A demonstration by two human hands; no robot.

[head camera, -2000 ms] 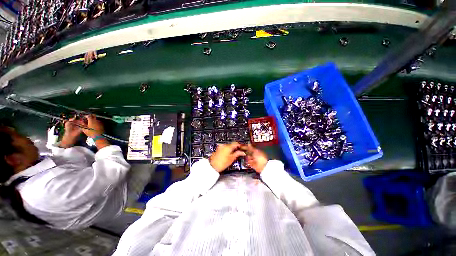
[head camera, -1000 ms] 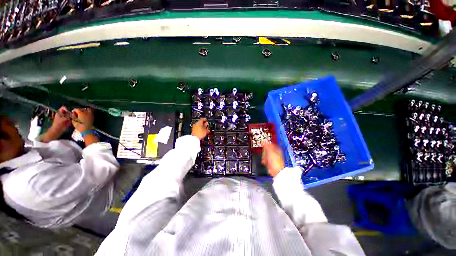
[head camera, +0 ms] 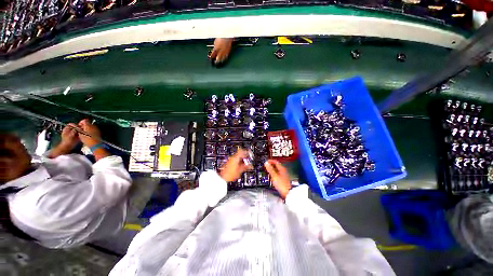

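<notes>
The black compartment tray lies in front of me, with silver-white tops in its far rows and dark pockets nearer. My left hand is over the near half of the tray, its fingertips closed on a small unit with a shiny end. My right hand is at the tray's near right edge, just below the red parts box; its fingertips are close together, and whether they hold a small piece is too small to tell. Small pale fittings lie in the red box.
A blue plastic bin with loose silver-black parts stands right of the red box. A black-and-white case is left of the tray. A neighbour works at far left. Another person's hand reaches onto the green belt. A filled tray stands far right.
My left hand has moved from the tray's left side to its near half. My right hand has come from the red box's near edge towards the tray. Another person's hand has appeared over the belt.
</notes>
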